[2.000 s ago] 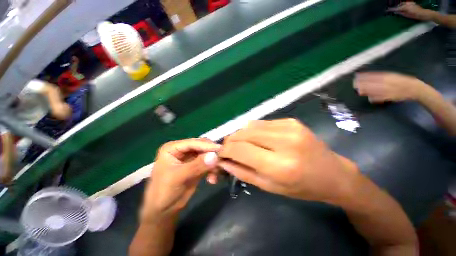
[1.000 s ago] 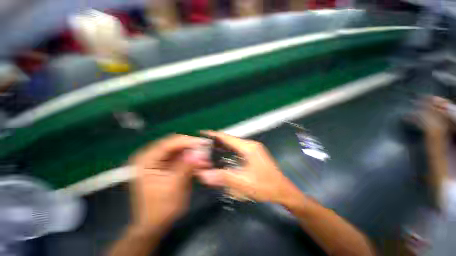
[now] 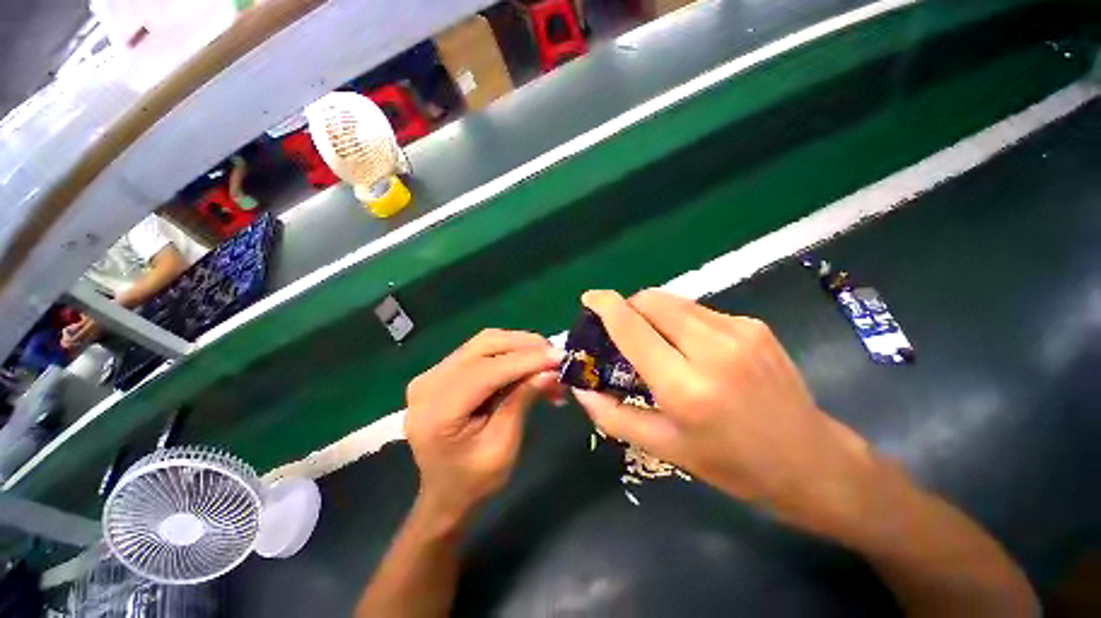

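Observation:
My right hand [image 3: 712,392] grips a dark, palm-sized unit [image 3: 599,360] between thumb and fingers. An orange-yellow patch shows at the unit's left end. My left hand [image 3: 483,404] has its thumb and fingertips together at that end. A small white bit shows at the left fingertips; whether it is a part or a finger cover I cannot tell. A heap of tiny tan sticks [image 3: 650,461] lies on the dark bench mat below the unit, partly hidden by my right hand.
A blue-white circuit strip [image 3: 874,324] lies on the bench at right. A grey unit [image 3: 394,318] lies on the green belt [image 3: 507,260]. A white fan [image 3: 181,513] stands at lower left, a cream fan [image 3: 354,143] across the line. A dark parts tray [image 3: 223,284] and a person's arm [image 3: 151,280] are at far left.
The view has shifted and sharpened. The dark unit and the tan heap now show clearly. My left fingertips are against the unit's end. The other person's hands at right have left view.

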